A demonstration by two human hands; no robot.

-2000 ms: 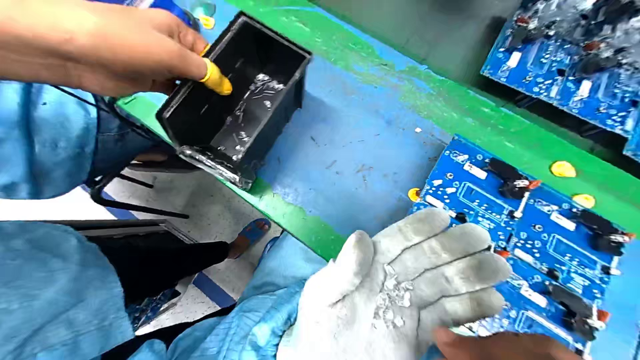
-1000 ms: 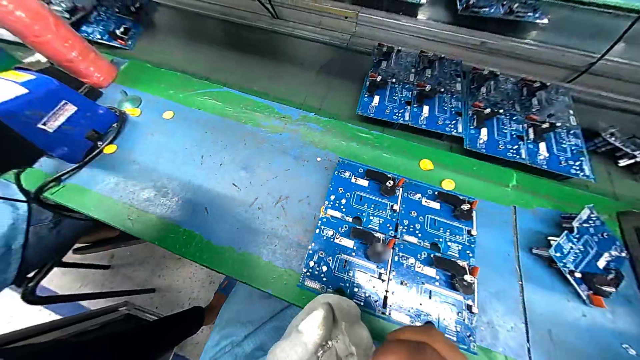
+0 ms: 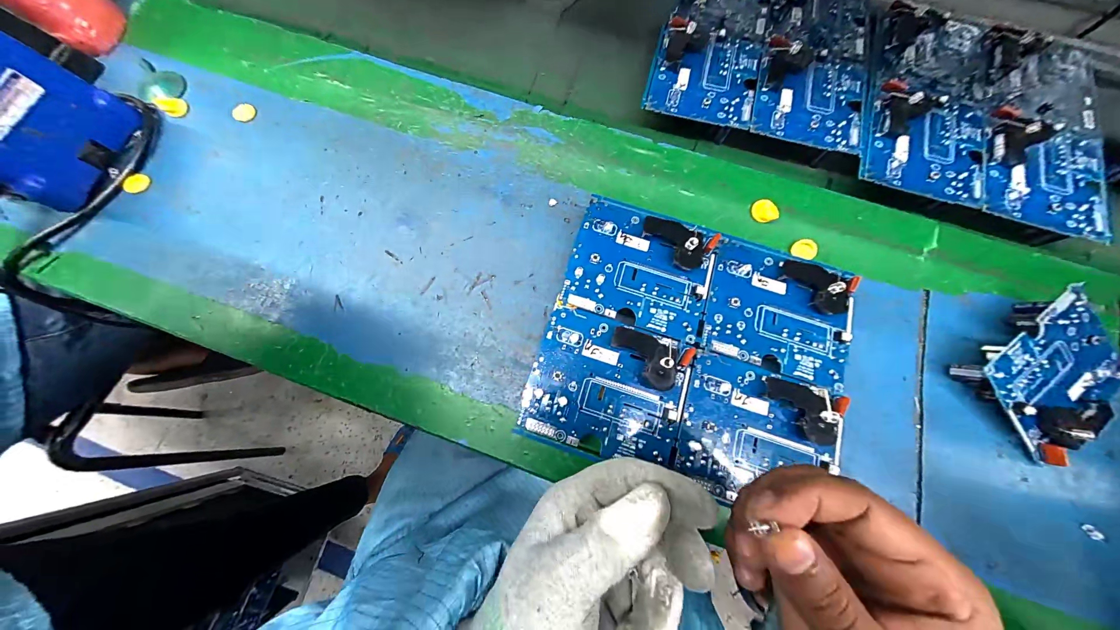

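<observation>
My left hand (image 3: 604, 542), in a grey-white work glove, is curled near the bench's front edge, with small clear parts partly visible in its palm. My bare right hand (image 3: 840, 551) is beside it, pinching a small metal-legged component (image 3: 764, 528) between thumb and fingertip. Just beyond both hands lies a panel of blue circuit boards (image 3: 639, 297) on the blue bench. Black parts, orange-red parts and white labels are mounted on it. The near edge of the panel is partly hidden by my hands.
More populated blue boards (image 3: 814, 87) stand behind the green strip. A separate board (image 3: 1054, 367) lies tilted at right. Yellow discs (image 3: 765, 211) dot the bench (image 3: 350, 219). At left are a blue device (image 3: 61, 114) with a black cable (image 3: 96, 206) and another person's leg (image 3: 57, 359).
The black bin and the hand reaching into it are out of view. My gloved hand was open, palm up, with small clear parts; it has curled. My right hand now shows a component in its fingertips.
</observation>
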